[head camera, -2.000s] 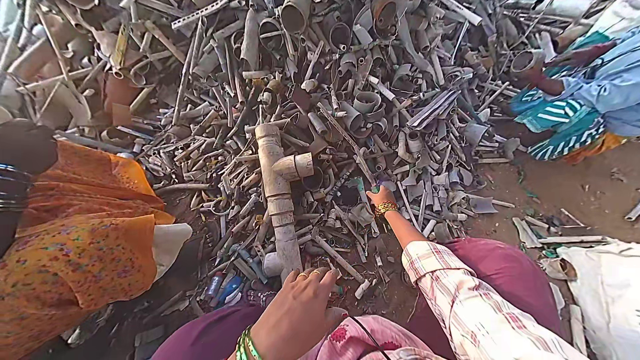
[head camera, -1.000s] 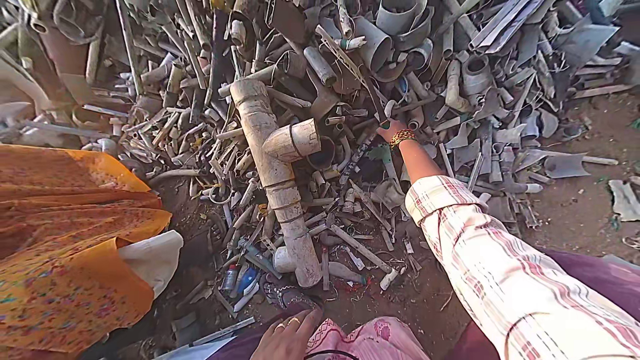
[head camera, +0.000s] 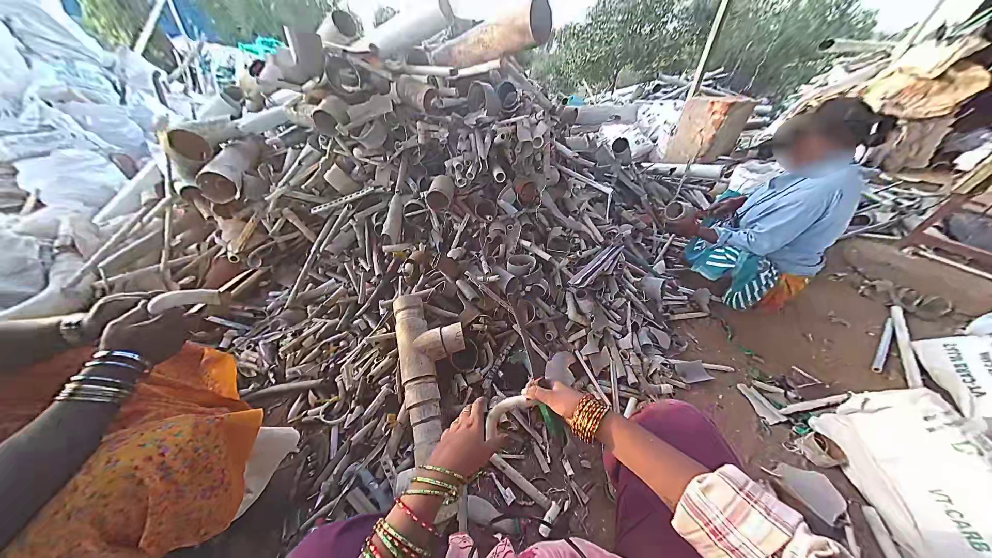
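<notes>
A curved pale plastic pipe piece is between my two hands, low in the middle of the head view. My right hand grips its upper end. My left hand is at its lower left end, fingers curled against it. Just behind my left hand stands a thick pipe with a tee branch, dusty and tilted slightly. Beyond it rises a big heap of scrap plastic pipes and fittings.
At the left, a person's hands hold another curved pipe piece. A second person in a light blue shirt sits at the right with a short pipe piece. White sacks lie at the lower right; more white bags are piled at the upper left.
My right hand has come back from the heap with the curved pipe piece. My left hand has risen from my lap to meet it. The view has tilted up.
</notes>
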